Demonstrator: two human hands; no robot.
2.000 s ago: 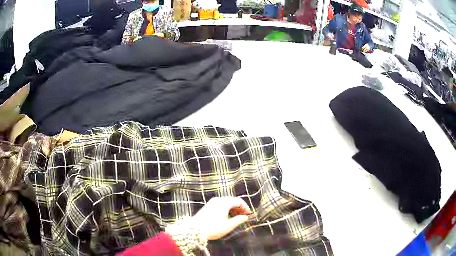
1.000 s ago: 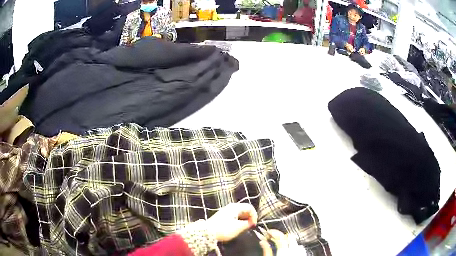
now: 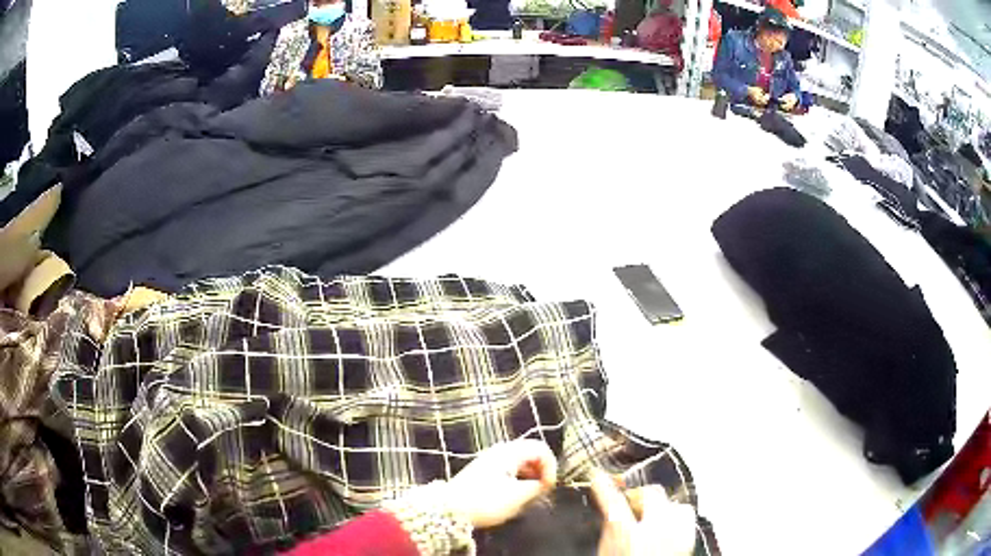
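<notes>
The black plaid garment [image 3: 359,369] lies spread and rumpled on the white table. My left hand [image 3: 509,483], with a beaded cuff and red sleeve, pinches its near edge at the lower middle. My right hand [image 3: 643,521] is at the bottom edge of the picture, just right of my left hand, partly cut off and pale from glare. A plain black patch [image 3: 543,526] of cloth shows between the hands. I cannot tell whether my right hand holds a tool.
A large black garment pile [image 3: 293,174] lies beyond the plaid. Brown plaid cloth [image 3: 27,369] is heaped at left. A phone [image 3: 648,294] and a folded black garment [image 3: 842,326] lie to the right. Two people sit at the table's far side.
Since the oldest frame, my left hand has moved slightly right, my right hand has come into view beside it, and black cloth now shows at the edge. The garment's main spread has barely moved.
</notes>
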